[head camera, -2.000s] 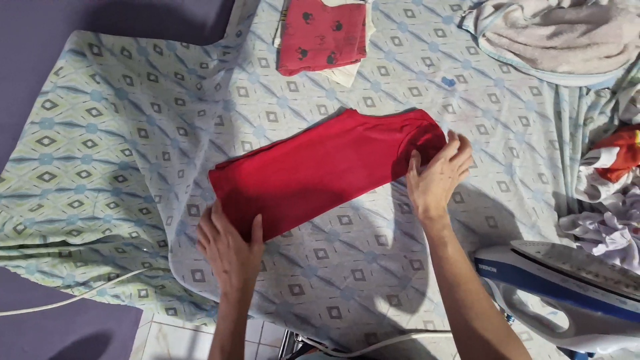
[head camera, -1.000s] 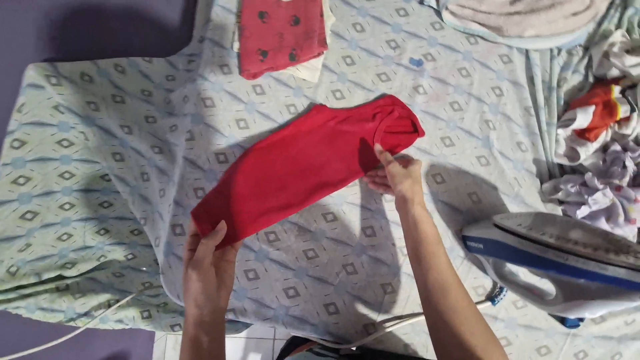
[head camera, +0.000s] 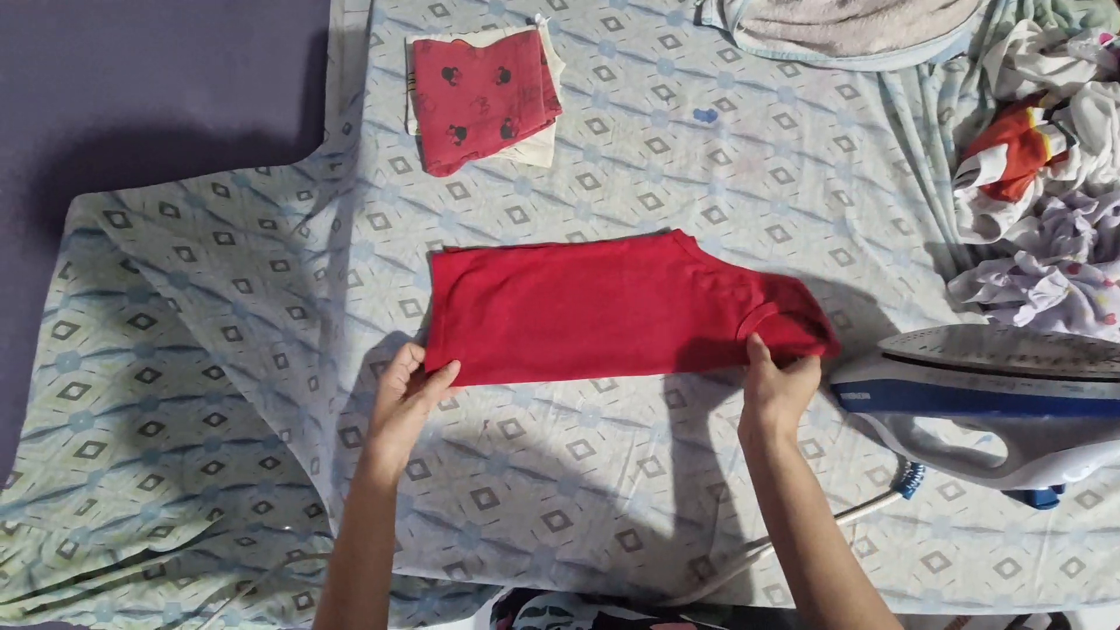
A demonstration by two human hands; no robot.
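Observation:
A red shirt (head camera: 577,306), folded lengthwise, lies across the patterned sheet with its neckline toward the right. My left hand (head camera: 407,394) pinches its lower left corner between thumb and fingers. At the lower right, near the neckline, my right hand (head camera: 779,385) grips the edge, thumb on top and fingertips partly hidden by the cloth. Just right of that hand, a blue and white clothes iron (head camera: 989,402) rests on its side, its metal soleplate facing up and away. Above the shirt sits a folded red cloth with dark prints (head camera: 481,96) on a cream one.
The patterned sheet (head camera: 542,464) covers the work surface and hangs in folds at the left. Rumpled clothes (head camera: 1041,271) are heaped at the right. A beige and light blue cloth (head camera: 849,26) lies at the top. The iron's cord (head camera: 726,569) runs along the near edge.
The red shirt has turned from a slant to nearly level, both hands still at its two lower ends. My right hand has come down relative to the iron.

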